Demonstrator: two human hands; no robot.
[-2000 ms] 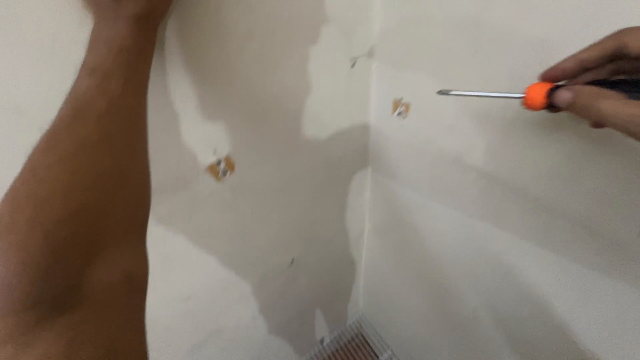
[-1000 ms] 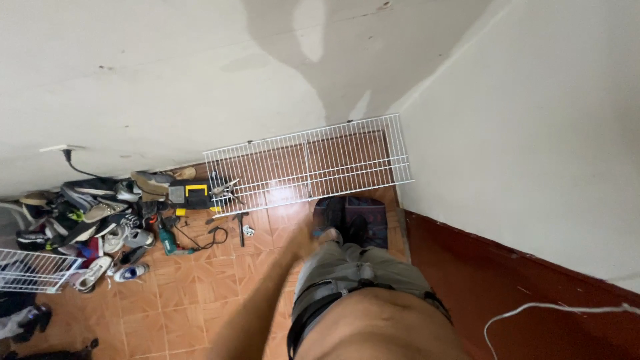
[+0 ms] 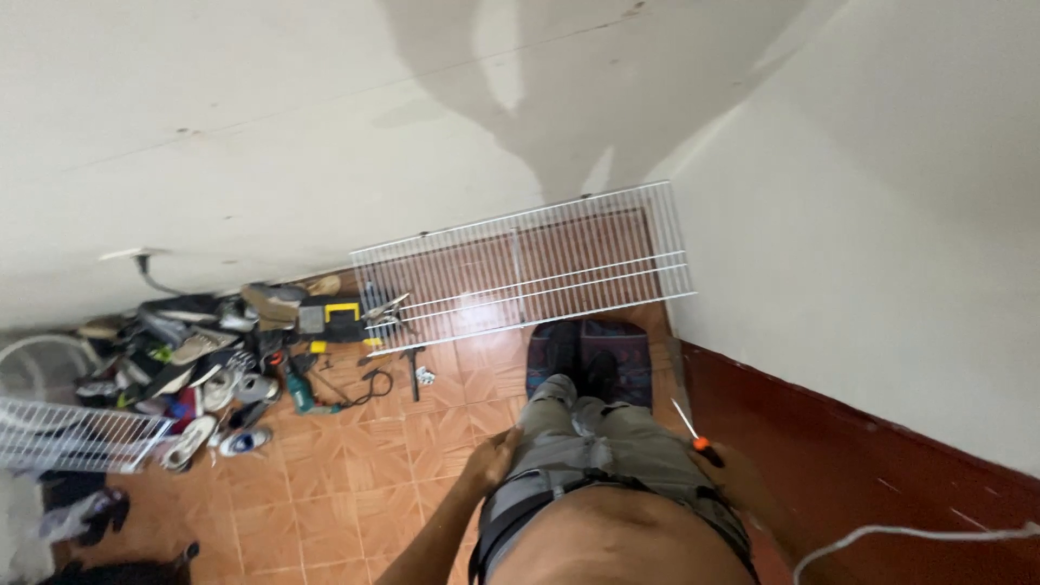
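Note:
My right hand (image 3: 725, 471) holds a screwdriver (image 3: 700, 443) by its orange and black handle beside my right thigh, its metal shaft pointing up and left in the head view. My left hand (image 3: 494, 457) rests against my left thigh, on the grey trousers, and no object shows in it; its fingers are partly hidden. In front of my feet, a white wire shelf (image 3: 520, 284) is mounted or leaning along the wall; which of the two I cannot tell. My feet in dark shoes stand on a dark patterned cushion or mat (image 3: 634, 345).
Left of the shelf lie a black toolbox with a yellow handle (image 3: 331, 321), a green power drill (image 3: 301, 394) with its cord, a hammer-like tool (image 3: 414, 374) and a pile of shoes (image 3: 203, 345). Another white wire rack (image 3: 81, 435) is at far left. A white cable (image 3: 910, 530) crosses at lower right.
Both hands have come down from the wall to beside my thighs, the screwdriver still in my right hand. The view has swung down from the wall corner to the floor.

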